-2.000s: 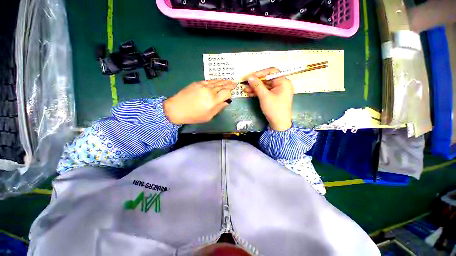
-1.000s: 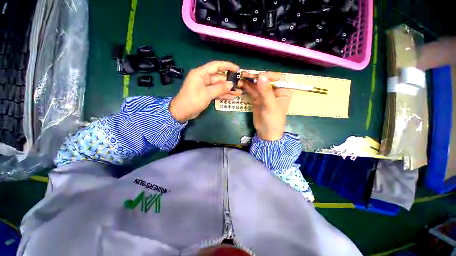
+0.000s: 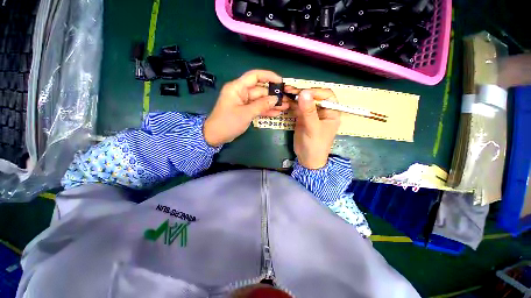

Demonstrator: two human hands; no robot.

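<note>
My left hand [image 3: 240, 107] holds a small black plastic part [image 3: 276, 92] between thumb and fingers. A small pale ring shows on the part's face. My right hand [image 3: 316, 119] holds a slim pick-up tool [image 3: 355, 110] like a pen, its dark tip pointing left at the part; whether the tip touches it I cannot tell. Both hands are over the left part of the cream adhesive sheet [image 3: 384, 113], which lies on the green bench. Rows of tiny dark marks show at its lower left. Any piece at the tool tip is too small to tell.
A pink basket [image 3: 349, 53] full of black parts stands beyond the sheet. A loose pile of black parts [image 3: 173, 68] lies to the left. A bagged tray [image 3: 58, 99] is at the left edge. A wrapped tan stack [image 3: 480, 131] and blue tray [image 3: 518, 169] are right. Another person's hand [image 3: 515, 71] shows there.
My left hand has risen from the sheet and now holds a black part upright. The tool has moved from the sheet's marks to beside the part. In the last second the hands barely move.
</note>
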